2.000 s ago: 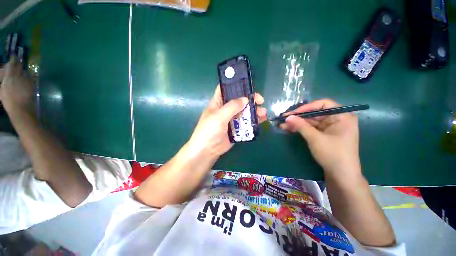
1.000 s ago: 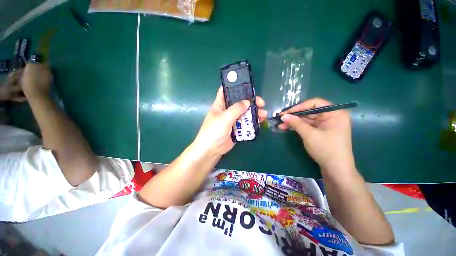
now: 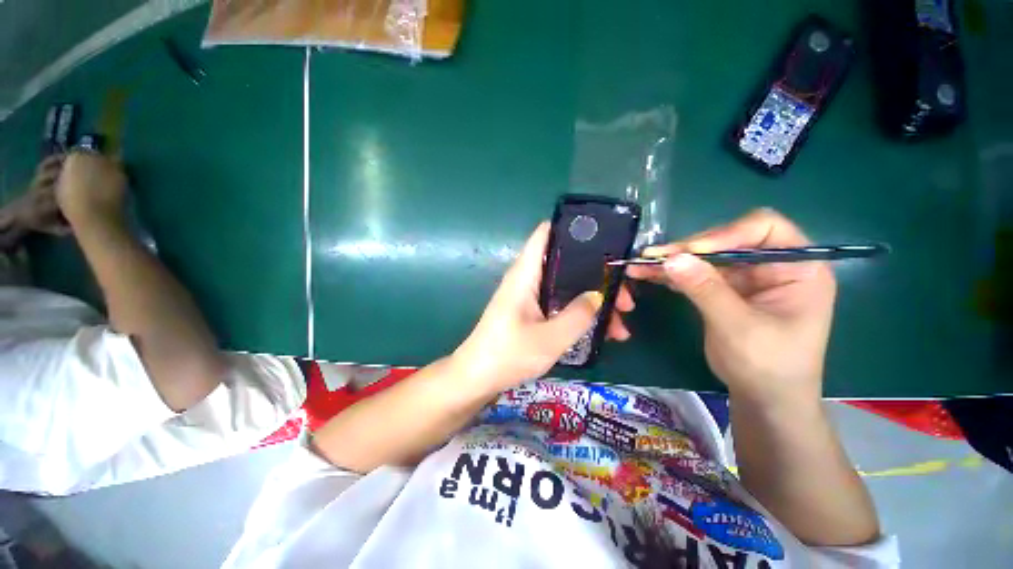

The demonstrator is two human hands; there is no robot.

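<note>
My left hand (image 3: 533,317) holds an open black phone housing (image 3: 578,267) upright in view, thumb across its lower part, covering some of the board. A round silver disc (image 3: 582,228) shows at its far end. My right hand (image 3: 755,278) holds thin black tweezers (image 3: 794,255), their tip over the right side of the housing. A small amber spot, perhaps an adhesive piece (image 3: 608,270), shows near the tip. A clear release sheet (image 3: 624,156) lies on the bench behind, partly hidden by the housing and my right hand.
An open phone housing (image 3: 791,98) lies at the right, beside a thick black stack of housings (image 3: 918,72). Amber sheets in a plastic bag (image 3: 333,25) lie at the far edge. A white line (image 3: 308,200) divides the bench. Another worker's hand (image 3: 93,183) is at left.
My left hand has moved the housing right and nearer to me, partly over the release sheet. The tweezers have gone from the sheet to the housing. The worker at left has moved their hands slightly.
</note>
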